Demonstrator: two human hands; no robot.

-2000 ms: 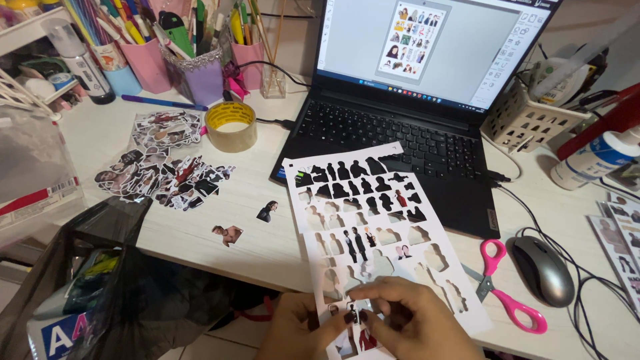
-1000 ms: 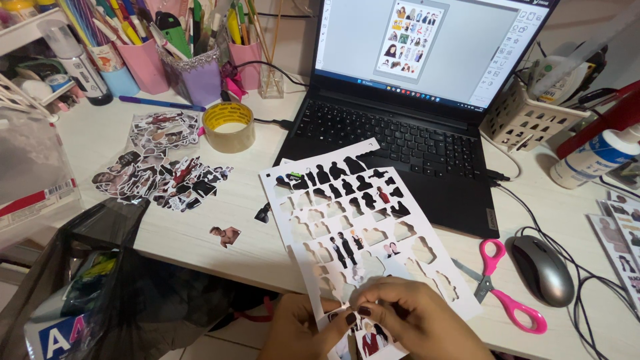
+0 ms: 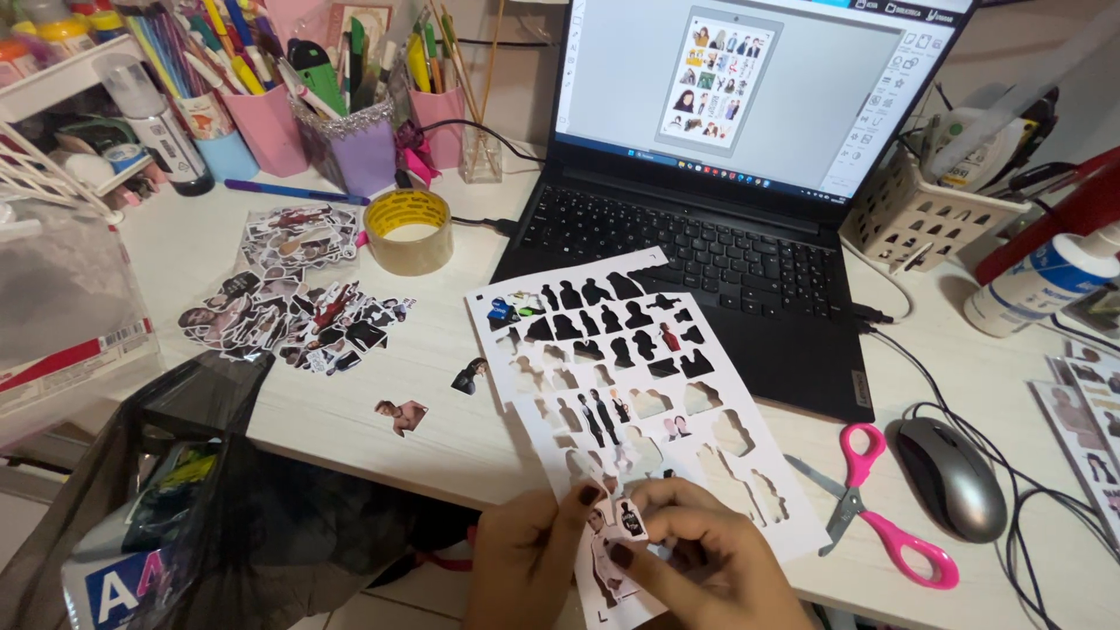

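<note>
Sheets of die-cut sticker paper (image 3: 560,424), full of cut-out holes with several stickers still in them, lie across the desk and the laptop's front left corner. My left hand (image 3: 534,551) pinches the lower part between thumb and finger. With its thumb and fingers, my right hand (image 3: 700,547) grips a small piece bearing a dark figure (image 3: 630,518), beside a larger figure in light clothes (image 3: 604,551). Whether that piece is fully free of the sheet cannot be told. Two loose cut-outs (image 3: 402,416) (image 3: 470,376) lie left of the sheets, near a pile of cut stickers (image 3: 297,319).
An open laptop (image 3: 682,236) stands behind the sheets. Pink-handled scissors (image 3: 853,507) and a mouse (image 3: 949,477) lie to the right. Tape (image 3: 409,232), pen cups (image 3: 346,140) and a bagged sticker stack (image 3: 302,236) are at the back left. A dark plastic bag (image 3: 201,490) hangs at the desk's front edge.
The sheets have shifted and turned on the desk between frames. The dark cut-out at their left edge, mostly covered one second ago, shows fully again. Both hands stay at the lower end.
</note>
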